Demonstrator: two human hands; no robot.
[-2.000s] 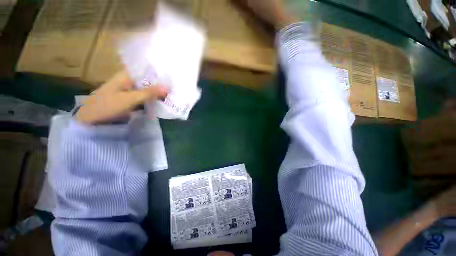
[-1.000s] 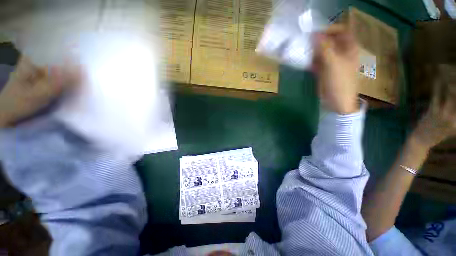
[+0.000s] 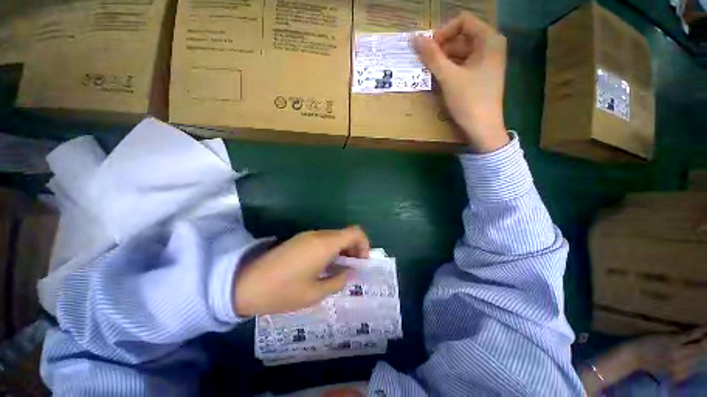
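Note:
An adhesive label (image 3: 391,63) lies on the front part of a brown carton (image 3: 399,116) at the top centre. My right hand (image 3: 471,74) has its thumb and finger at the label's upper right corner; the fingertips' grip is partly hidden. A stack of printed label sheets (image 3: 364,306) lies low in the centre. My left hand (image 3: 302,271) is over the stack's upper left part, fingers bent and a little apart, with no sheet lifted in it.
Blank white backing paper (image 3: 147,186) is piled at the left. More cartons (image 3: 256,77) stand along the top. A labelled carton (image 3: 597,85) stands apart at the upper right. Brown boxes (image 3: 643,264) and another person's hand (image 3: 651,360) are at the right. The work surface (image 3: 333,182) is green.
My left hand has let go of the white paper and moved right onto the label sheets. My right hand has brought a label left onto a carton. The cartons have shifted in view.

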